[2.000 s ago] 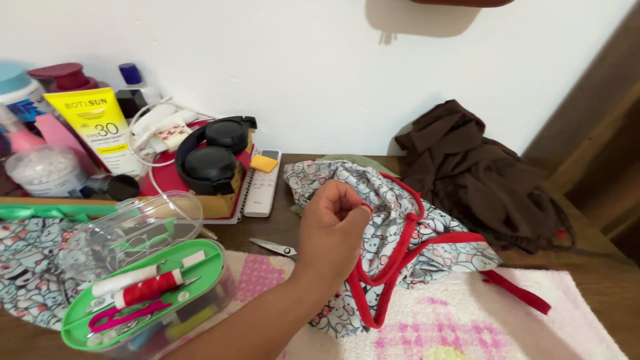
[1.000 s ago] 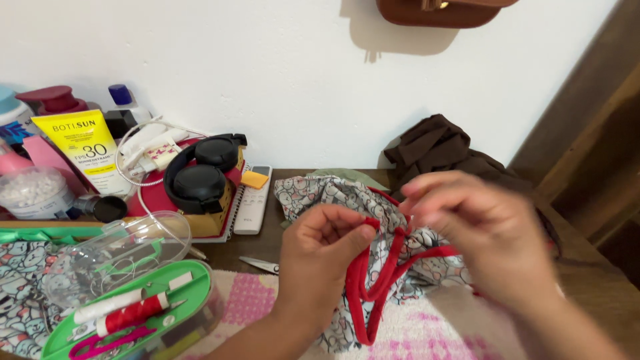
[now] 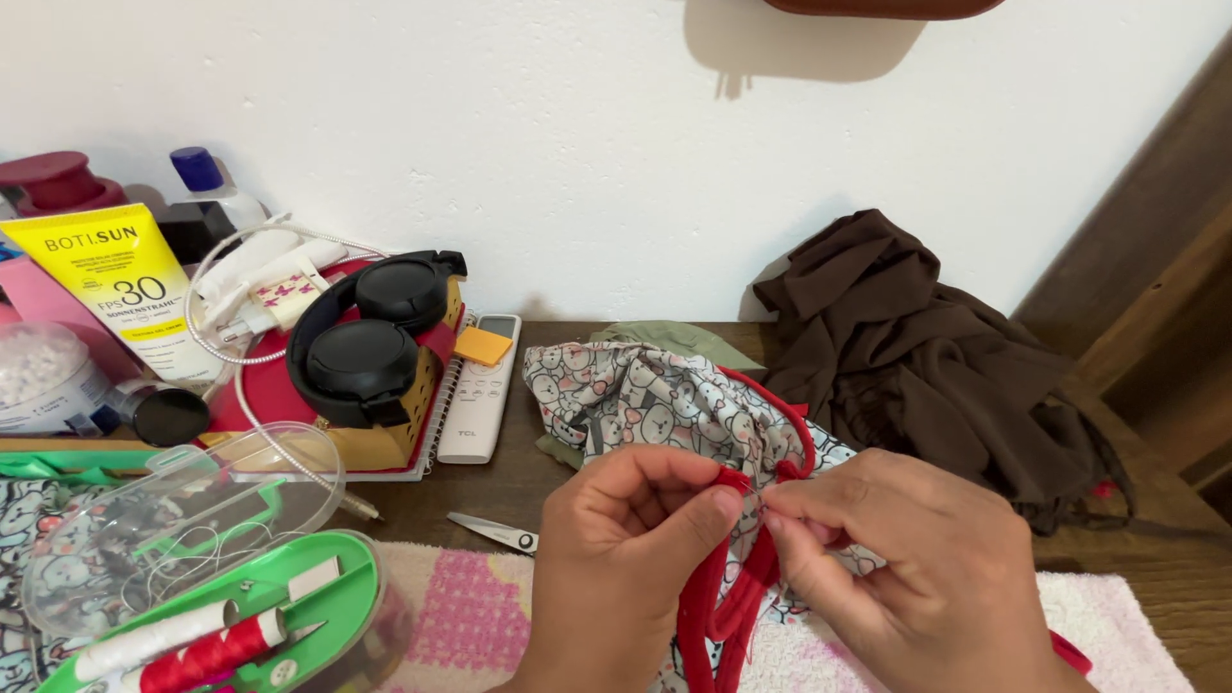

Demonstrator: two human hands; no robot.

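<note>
My left hand pinches the end of a red fabric binding between thumb and fingertips. Close beside it, my right hand has its thumb and forefinger pressed together on a thin sewing needle, which meets the red edge. The printed animal-pattern cloth with red trim lies bunched behind and below both hands. Scissors lie left of my left hand, partly hidden by it. At the lower left is a green sewing kit tray with a red thread spool and a white thread spool.
Brown cloth is heaped at the back right against the white wall. A white remote control lies beside black headphones on a red box. Behind the kit's clear lid stands a sunscreen tube. A pink and white towel covers the front.
Two seconds ago only one hand showed, over the cloth. Both are now in view, and my right hand has moved in beside my left hand at the red binding.
</note>
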